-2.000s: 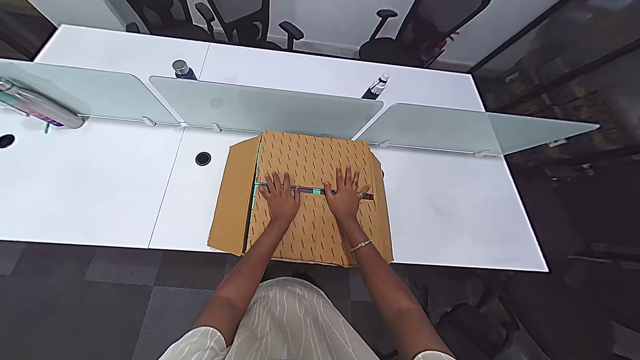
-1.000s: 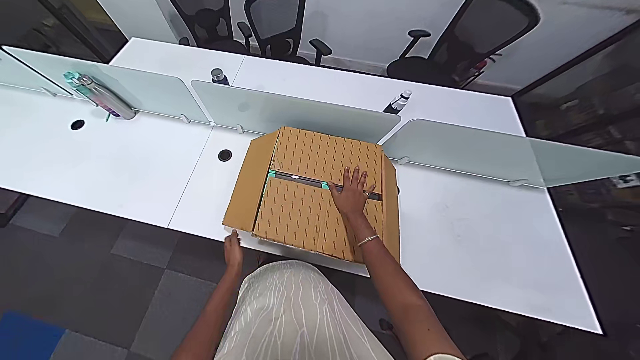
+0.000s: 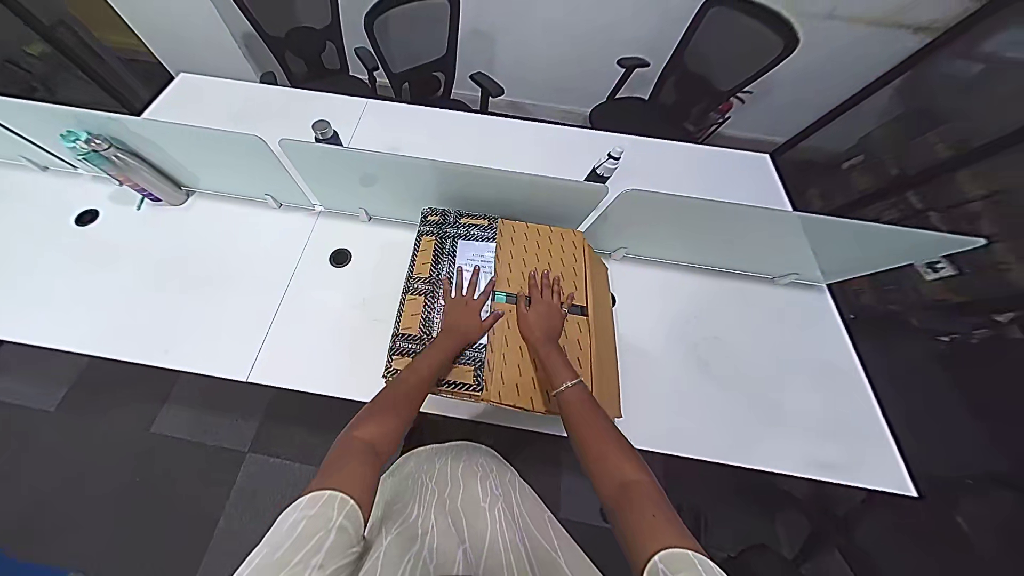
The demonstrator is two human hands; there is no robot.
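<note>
A cardboard box (image 3: pixel 520 384) lies on the white desk at the middle of the head view. Its left flap (image 3: pixel 412 316), covered with black-and-white fragile tape and a white label (image 3: pixel 476 254), is folded over the top. My left hand (image 3: pixel 466 312) presses flat on this flap, over the label, with its fingers spread. Just to the right, my right hand (image 3: pixel 546 310) rests palm down on the patterned cardboard, across a dark strip with a green piece (image 3: pixel 502 297). The right-hand flap (image 3: pixel 604 344) stands out past the top's edge. Neither hand grips anything.
Frosted glass dividers (image 3: pixel 456 182) run behind the box. A steel bottle (image 3: pixel 144 172) leans at the left divider; two more bottles (image 3: pixel 326 134) (image 3: pixel 606 166) stand beyond. Mesh chairs (image 3: pixel 412 48) are behind the far desk. A round cable hole (image 3: pixel 340 258) lies left of the box.
The taped left flap, which stuck out to the left, is now folded over the box top. My left hand has moved from the box's near left corner onto that flap.
</note>
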